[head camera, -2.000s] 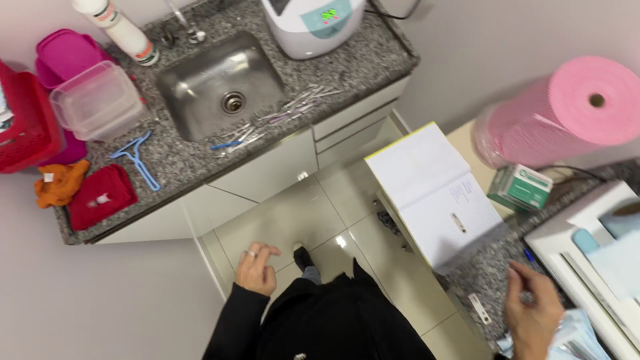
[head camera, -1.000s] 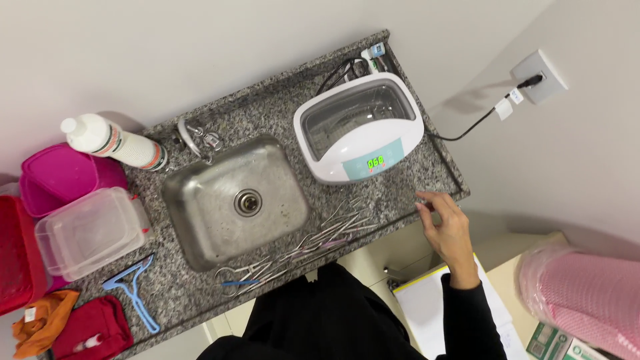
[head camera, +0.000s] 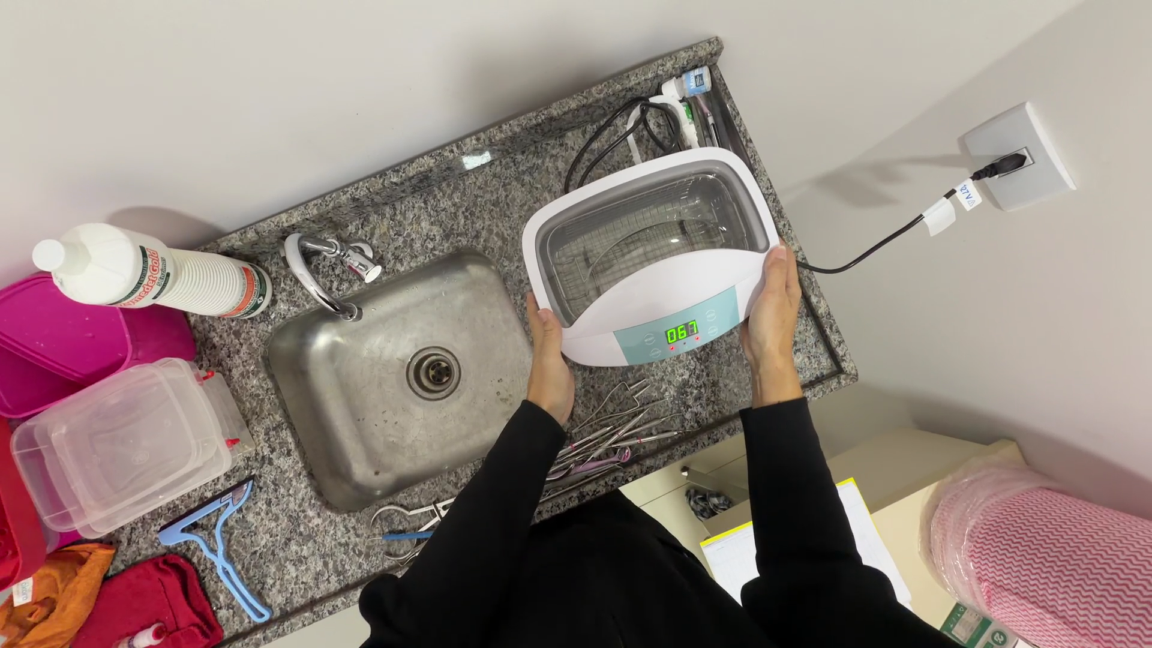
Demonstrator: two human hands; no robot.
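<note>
A white and grey ultrasonic cleaner (head camera: 666,270) with a clear lid window and a lit green display stands on the granite countertop. My left hand (head camera: 549,364) rests against its left side and my right hand (head camera: 774,319) against its right side. Through the closed lid a wire-mesh basket shows. Between the cleaner and the counter's front edge lie several metal dental instruments (head camera: 603,441), partly hidden by my left sleeve. A steel sink (head camera: 360,405) with a chrome faucet (head camera: 319,270) is left of my left hand.
At left are a white bottle (head camera: 162,274), a clear plastic container (head camera: 135,441), magenta tubs (head camera: 90,333), a blue squeegee (head camera: 220,549) and a red cloth (head camera: 153,603). The cleaner's cord reaches a wall outlet (head camera: 1017,157). At lower right are an open notebook (head camera: 864,540) and a pink patterned roll (head camera: 1053,549).
The view has swung from the notebook side to the counter. My right hand has moved from the counter's right front edge onto the cleaner, and my left hand is now on its other side.
</note>
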